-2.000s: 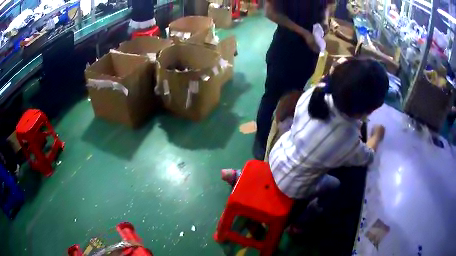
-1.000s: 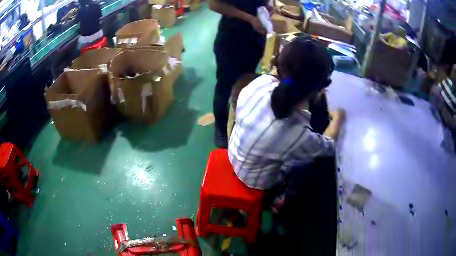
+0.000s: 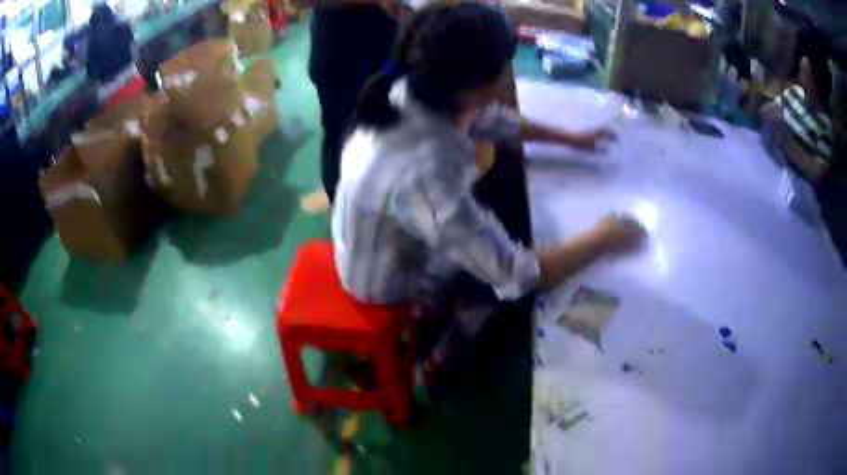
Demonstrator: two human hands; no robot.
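Neither of my hands is in the picture. Nearest in front of me is a white-topped table [image 3: 669, 390] that fills the right side of the view. A torn brown patch [image 3: 589, 314] and small dark blue marks show on its top. A person in a striped shirt [image 3: 418, 204] sits at its left edge on a red plastic stool [image 3: 348, 320], with both arms over the tabletop. Whether that person holds anything is too blurred to tell.
Large open brown cartons [image 3: 200, 153] stand on the green floor [image 3: 186, 371] at the left. A person in dark clothes [image 3: 348, 93] stands behind the seated one. Another person in stripes [image 3: 806, 125] is at the far right. Part of a red stool [image 3: 14, 334] shows at the left edge.
The view has turned right and shows more of the white table. The red stool at the bottom has left the picture. The seated person's arms now reach further over the table.
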